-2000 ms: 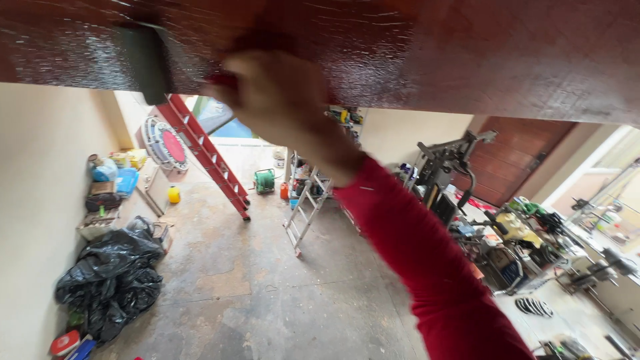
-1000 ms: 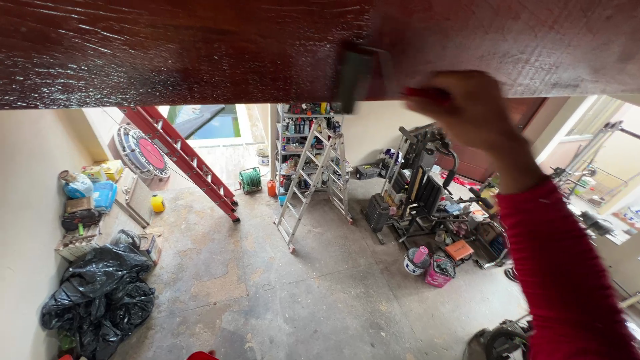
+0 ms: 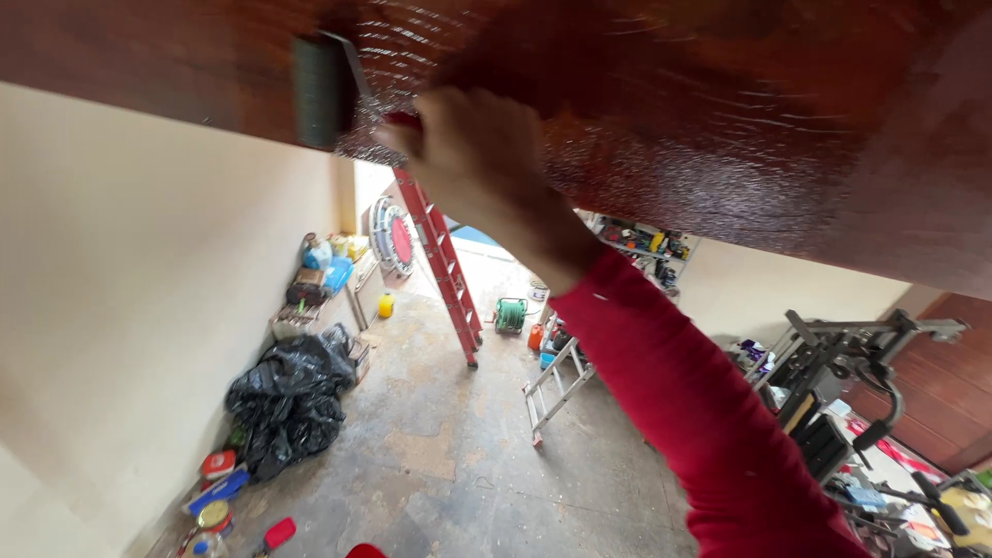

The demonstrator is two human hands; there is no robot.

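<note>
My right hand, in a red sleeve, grips the red handle of a paint roller at the upper left. The dark roller cover lies against the face of a reddish-brown wooden beam that spans the top of the view. The beam has a wet, glossy sheen around the roller and to the right of my hand, with pale streaks of reflected light. The roller's wire frame runs from the cover down to the handle. My left hand is not in view.
Below stand a red ladder, an aluminium ladder and a green hose reel. Black plastic bags lie by the left wall. A multi-gym machine stands at the right. Shelves hold assorted items.
My right hand and the roller have moved left along the beam since one second ago; two seconds ago they were also at the left. The view has shifted.
</note>
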